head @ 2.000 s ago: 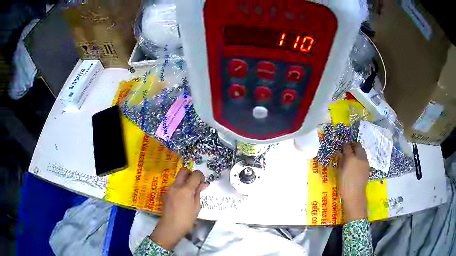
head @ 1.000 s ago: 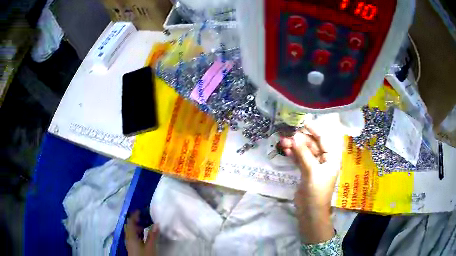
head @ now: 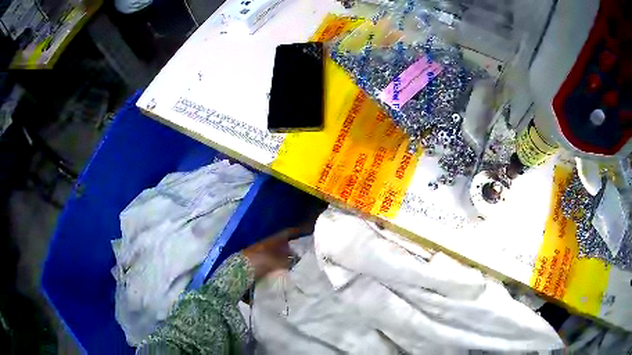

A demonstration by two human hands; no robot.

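Observation:
My left hand (head: 272, 255) is blurred, below the table edge beside the blue bin (head: 83, 239), at the upper left of a grey-white garment (head: 388, 298) spread over my lap. I cannot tell whether its fingers hold the cloth. My right hand is out of the picture. More grey-white cloth (head: 173, 229) lies in the blue bin. The lower die (head: 490, 191) on its round white base has no cloth on it. The snap machine (head: 596, 90) is cut off by the right edge.
Small silvery snap parts (head: 443, 104) lie in a clear bag with a pink label and spill out near the die. A second heap (head: 582, 208) is at the right. A black phone (head: 296, 87), yellow tape (head: 360, 152) and a white box (head: 260, 12) are on the table (head: 208, 76).
The view has swung left and down. My right hand, earlier at the heap and then at the die, has left the picture. My left hand has moved from the table to the cloth below.

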